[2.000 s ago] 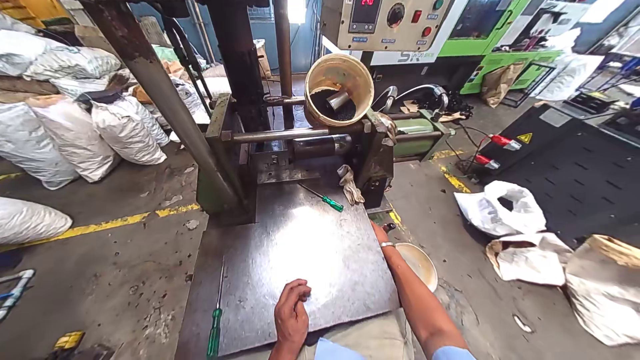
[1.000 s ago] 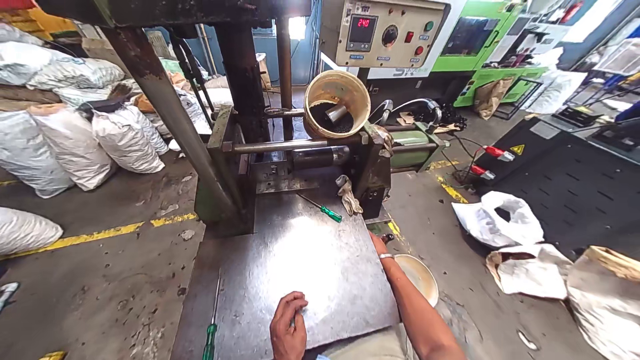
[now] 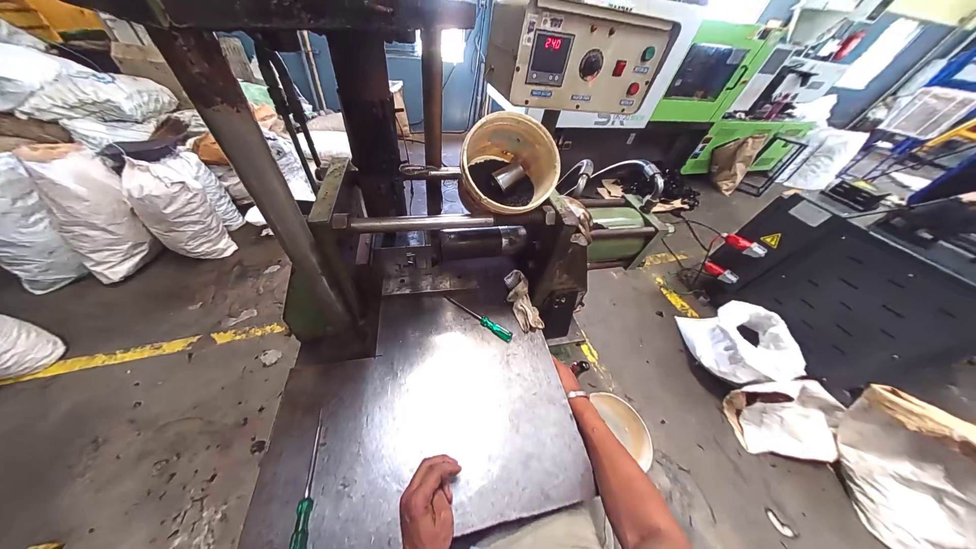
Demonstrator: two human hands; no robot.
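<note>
My left hand [image 3: 429, 499] rests with curled fingers on the near part of the metal table [image 3: 358, 389]; no object shows in it. My right hand [image 3: 565, 375] reaches down past the table's right edge, mostly hidden, close to a black knob [image 3: 581, 367]; whether it grips anything is unclear. A screwdriver with a green handle [image 3: 302, 522] lies at the table's left side. Another green-handled screwdriver [image 3: 496, 329] lies further back, beside a crumpled fabric glove [image 3: 522, 301]. Above the press's horizontal cylinder [image 3: 476, 242], a tub [image 3: 471, 152] holds black granules and a metal scoop or cup.
A control box [image 3: 568, 91] with a red display stands behind the tub. Steel press columns [image 3: 259, 168] rise at the left. A round pale container [image 3: 629, 427] sits on the floor below my right forearm. Filled sacks [image 3: 99, 213] stand left, open sacks [image 3: 785, 419] right.
</note>
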